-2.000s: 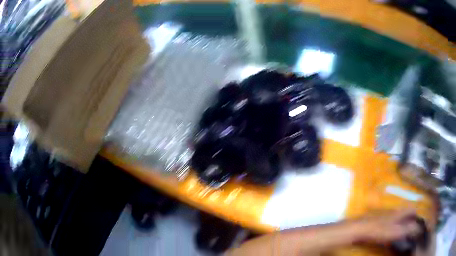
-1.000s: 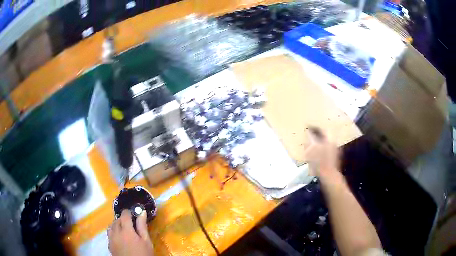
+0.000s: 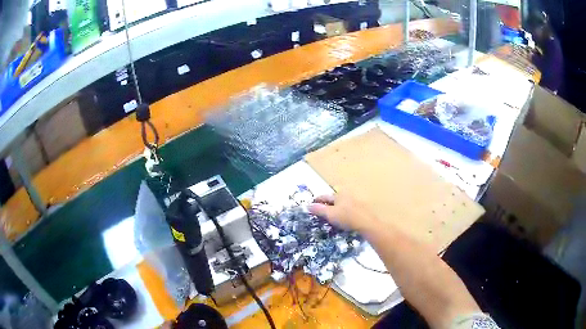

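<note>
My right hand (image 3: 339, 211) reaches over the heap of small silver-white wired components (image 3: 308, 238), its fingertips at the heap's upper edge. Whether it holds a piece cannot be told. A glossy black round housing (image 3: 200, 317) is cut off by the bottom edge of the picture. My left hand is not in view. The electric screwdriver (image 3: 189, 241), a black cylinder with a yellow sticker, stands upright just above the housing. The cream-grey screw feeder (image 3: 232, 241) is right of it, with the black cord hanging across its front.
A tan cardboard sheet (image 3: 398, 186) lies right of the heap, with a blue tray (image 3: 437, 132) beyond. Clear blister trays (image 3: 279, 125) lie on the green belt (image 3: 83, 222). Black housings (image 3: 109, 301) cluster at the lower left. Cardboard cartons (image 3: 536, 170) stand at the right.
My right hand has moved left from the cardboard sheet to the component heap. My left hand has left the picture, and the housing shows lower, at the bottom edge. The view has shifted.
</note>
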